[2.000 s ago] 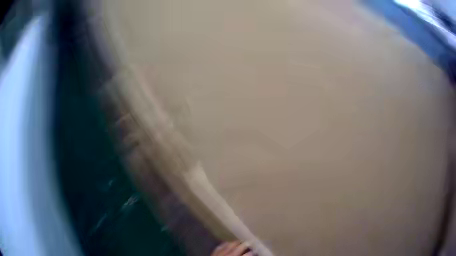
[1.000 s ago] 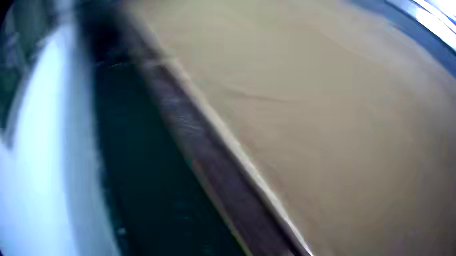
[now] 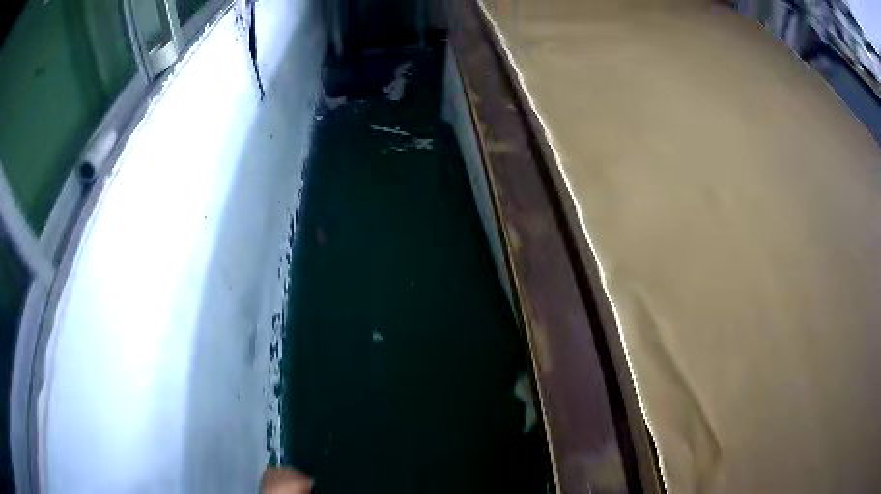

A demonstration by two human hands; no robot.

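The khaki cloth [image 3: 734, 222] lies over the table on the right, with a crease near its lower left part. Its thin whitish selvedge [image 3: 596, 256] runs along the brown wooden table edge [image 3: 570, 386]. A small skin-coloured part of a hand, apparently my left hand [image 3: 287, 480], shows at the bottom edge, over the floor side and apart from the cloth. It is cut off, so its fingers and anything in them cannot be made out. My right hand is out of the picture.
A dark green floor strip [image 3: 386, 289] with pale scraps [image 3: 401, 135] runs between the table and a white wall [image 3: 145, 318]. A window frame [image 3: 34, 299] is at the far left. A blue surface [image 3: 850, 92] with blurred items is at the upper right.
The view has swung left and cleared: the cloth sits further right and more floor, wall and window show. The hand seen at the table edge two seconds ago is gone from there.
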